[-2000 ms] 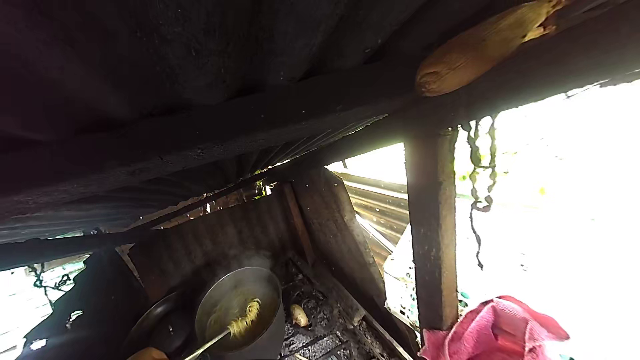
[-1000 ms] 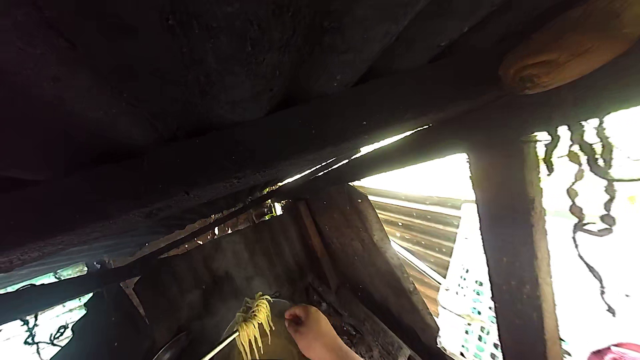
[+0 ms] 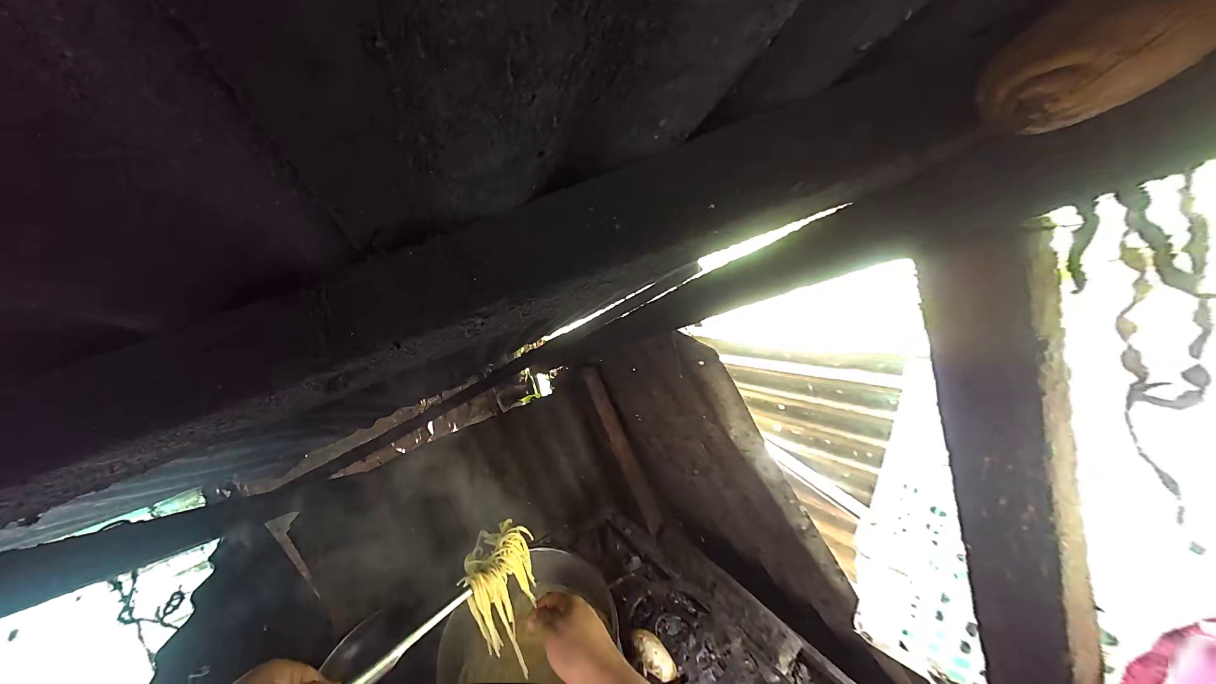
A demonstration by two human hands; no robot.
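Note:
At the bottom left edge, only part of my left hand [image 3: 282,673] shows, beside the handle of a long metal utensil [image 3: 413,638]; its grip is cut off by the frame. A clump of noodles [image 3: 496,579] hangs from the utensil's far end above a steaming metal pot [image 3: 573,577]. My right hand [image 3: 575,632] is over the pot, its fingertips close to the hanging strands; whether they touch is unclear. Left of the pot lies the rim of a dark pan [image 3: 353,638].
A pale oval object [image 3: 654,655] lies on the charred hearth [image 3: 679,608] right of the pot. A low roof beam [image 3: 456,332] crosses overhead. A wooden post [image 3: 997,456] stands at right, with pink cloth [image 3: 1173,655] beyond and a brown object [image 3: 1092,66] up on the beam.
The noodles have been lifted from inside the pot to above it. My right hand has come into view beside them. The view has shifted left and upward.

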